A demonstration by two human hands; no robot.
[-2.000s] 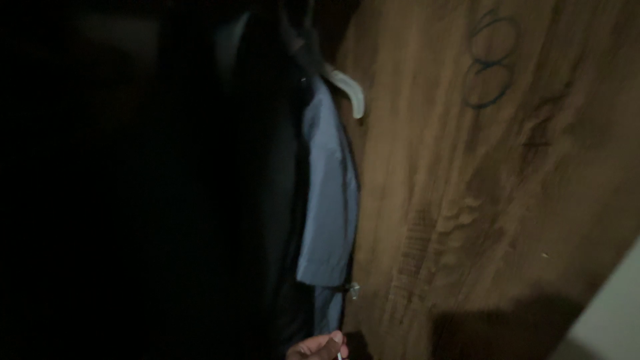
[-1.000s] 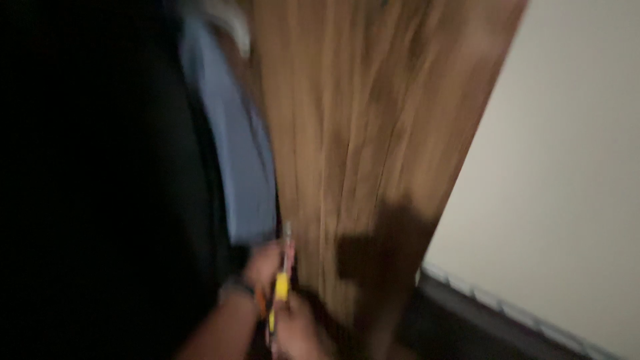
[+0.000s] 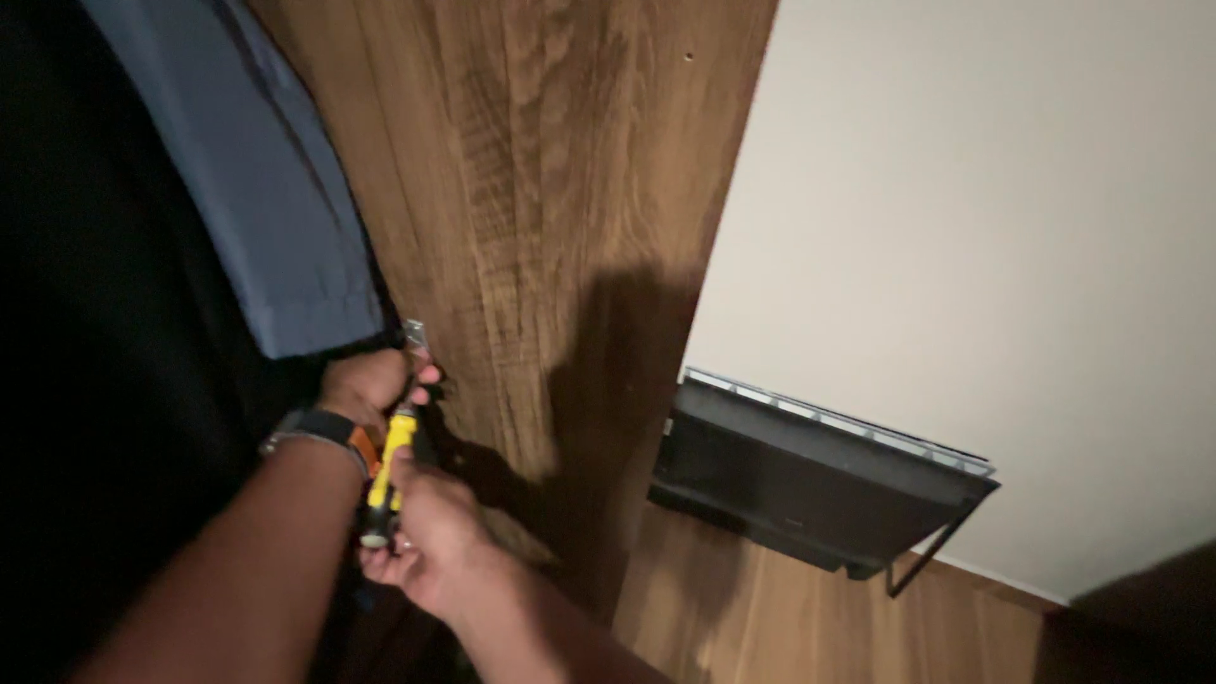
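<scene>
My right hand grips the yellow and black handle of a screwdriver, whose shaft points up along the wood-grain panel. My left hand, with a banded watch on its wrist, is at the shaft end, fingers bent close to the panel. Just above those fingertips a small clear or metallic fitting sits against the panel; whether the fingers pinch it or the shaft cannot be told. The screwdriver's tip is hidden by the left fingers. A blue-grey sleeve hangs just above my left hand.
Dark clothing fills the left side. To the right of the wooden panel's edge stands a pale wall. A black heater-like unit with a light grille along its top stands at the wall's foot, over a wood-look floor. Shadows fall across the panel.
The view has swung down and right, bringing in the floor and the black unit. Only one hand showed at first; both hands and the screwdriver have come into view since.
</scene>
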